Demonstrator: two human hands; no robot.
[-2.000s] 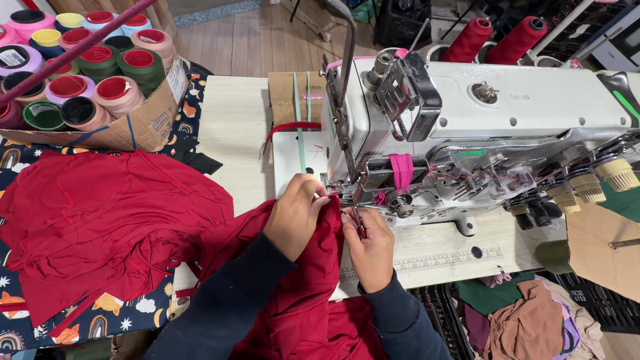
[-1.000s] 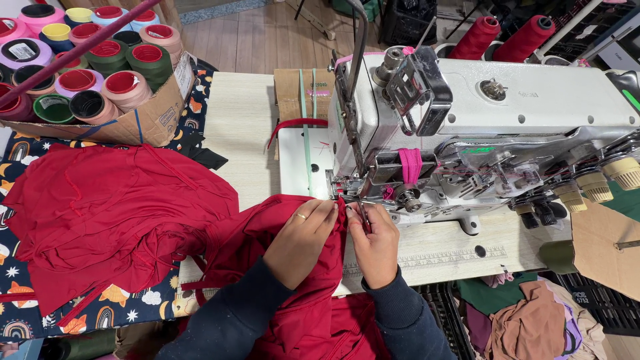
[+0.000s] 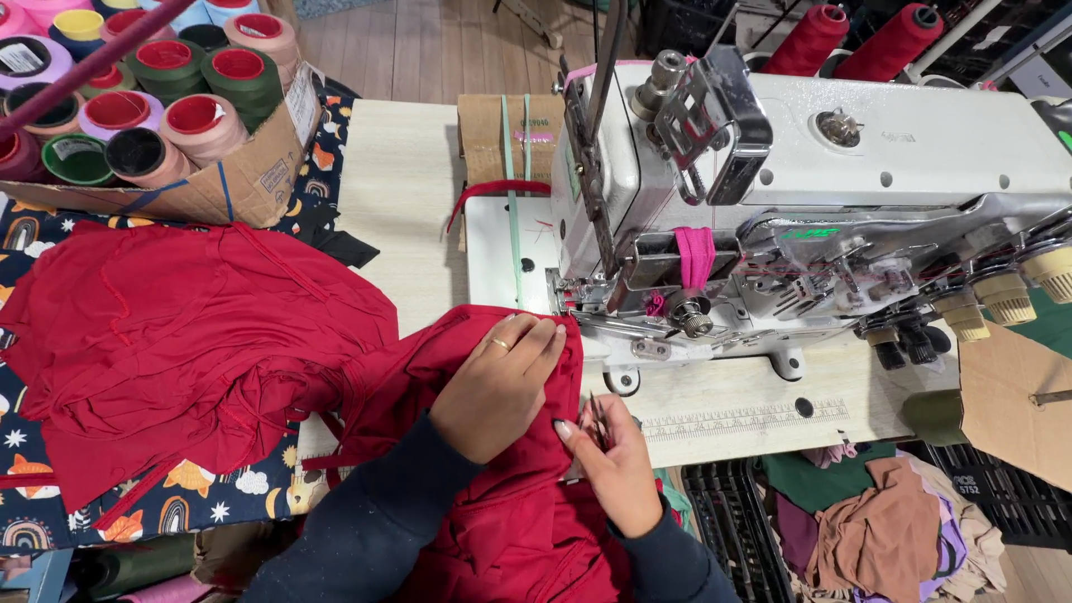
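Red fabric [image 3: 469, 511] lies across the front of a white industrial sewing machine [image 3: 888, 142], its upper edge just below the presser foot area. My left hand [image 3: 502, 385] rests on this fabric with fingertips pressing its edge, a ring on one finger. Lower and to the right, my right hand [image 3: 615, 461] holds a small dark metal tool [image 3: 597, 423], probably thread snips, and touches the fabric's right edge. A heap of red garment pieces [image 3: 184, 335] joins or meets the fabric at the left.
A cardboard box of thread cones [image 3: 251, 188] stands at the upper left on patterned cloth [image 3: 193, 494]. A printed ruler [image 3: 737, 419] runs along the table's front right. Below are a black crate [image 3: 737, 528] and piled fabrics [image 3: 879, 519]. Red thread cones [image 3: 808, 42] stand behind the machine.
My right hand has moved down and away from the needle area with the tool. The fabric's edge has come away from the presser foot, toward me, with my left hand on it.
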